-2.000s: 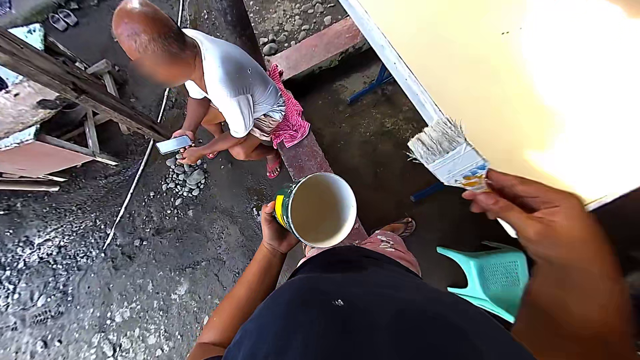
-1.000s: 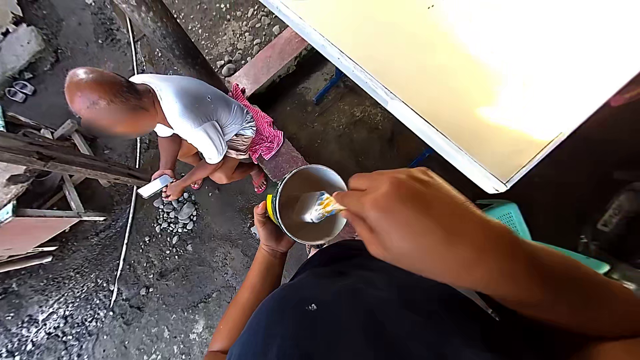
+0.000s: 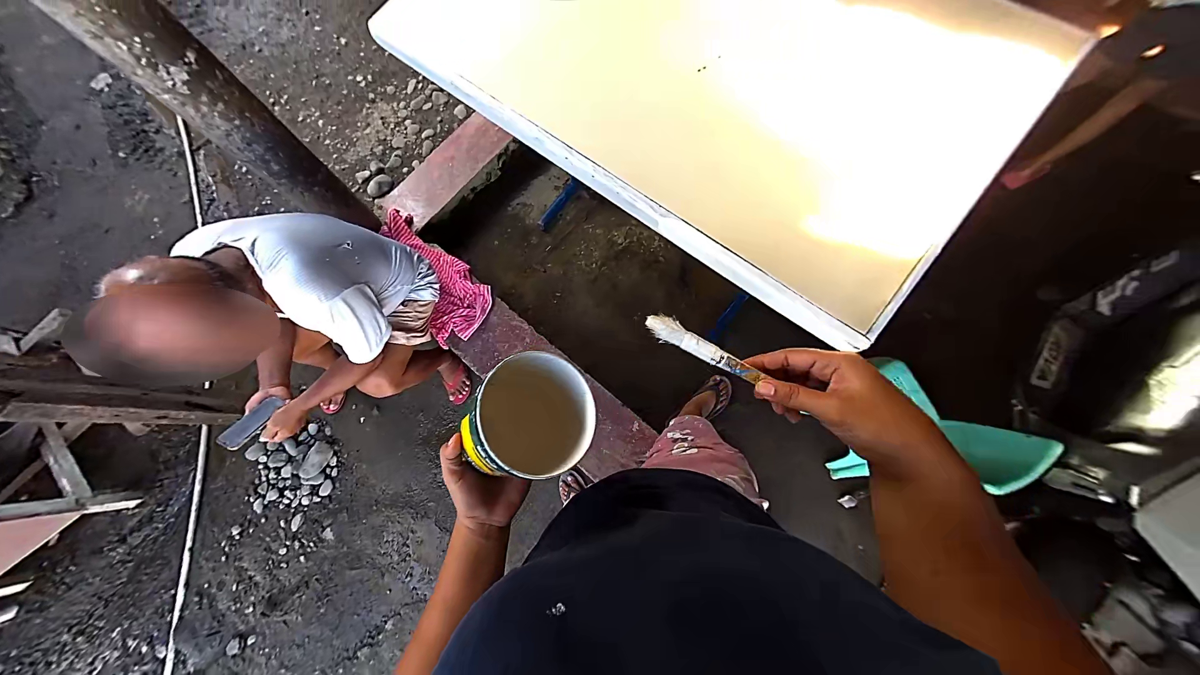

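My left hand (image 3: 483, 487) grips a round paint can (image 3: 472, 444) from below and the side; its inside shows grey-brown. To the right, clear of the can, my right hand (image 3: 811, 384) pinches the handle of a flat paintbrush (image 3: 698, 345). The brush is seen nearly edge-on, its whitish bristles pointing left and slightly up, between the can and a large panel. That cream-coloured panel with a white edge (image 3: 647, 220) spans the upper right, and bright glare lies across its surface. The bristles do not touch the panel.
A seated person (image 3: 309, 272) in a white shirt holds a phone (image 3: 249, 424) at left, above a pile of stones (image 3: 300, 461). A reddish concrete ledge (image 3: 534, 352) runs under the can. A turquoise plastic chair (image 3: 998, 450) stands at right. A dark post (image 3: 225, 112) slants at upper left.
My right hand has lifted the brush out of the can and moved it to the right. One second ago its bristles were inside the can. My left hand still holds the can.
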